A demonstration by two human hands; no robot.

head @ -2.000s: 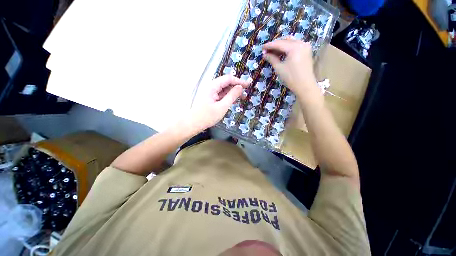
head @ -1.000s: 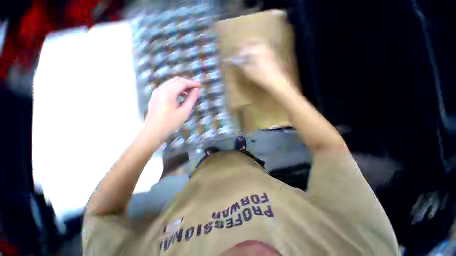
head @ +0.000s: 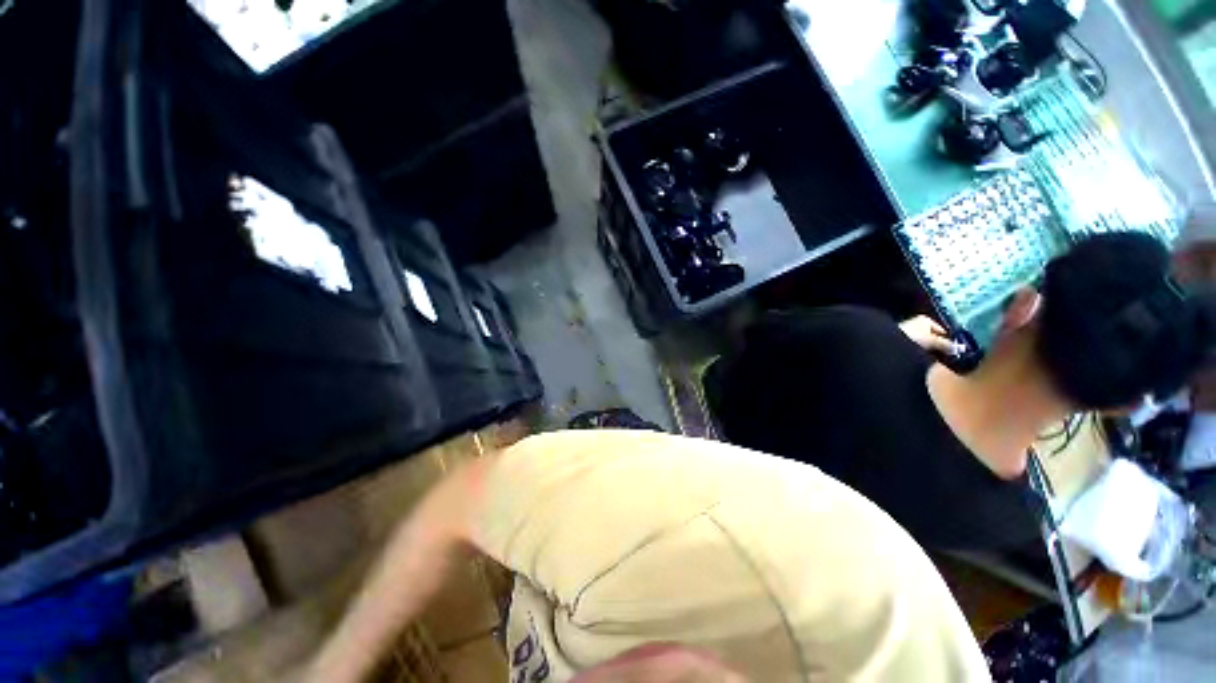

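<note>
Neither of my hands shows. My right forearm runs down to the lower left, blurred, and is cut off by the bottom edge at about the wrist. My left arm is out of the picture. Below the forearm lies brown cardboard [head: 454, 587]. Large black crates [head: 227, 387] with white labels [head: 290, 234] stand at the left. An open black crate [head: 774, 287] at the upper middle holds several glossy black parts [head: 687, 220] and a pale flat piece [head: 763, 220].
A person in black with dark hair [head: 1120, 320] sits close at the right, a hand [head: 930, 334] near a black part. A green-topped workbench [head: 860, 100] holds black units and a tray of small pale parts [head: 980, 234]. Grey floor [head: 580, 314] shows between the crates. Blue material [head: 60, 640] is lower left.
The view has swung away from the motor tray and white sheets, now out of sight, to crates, a workbench and a person. Both hands have left the picture.
</note>
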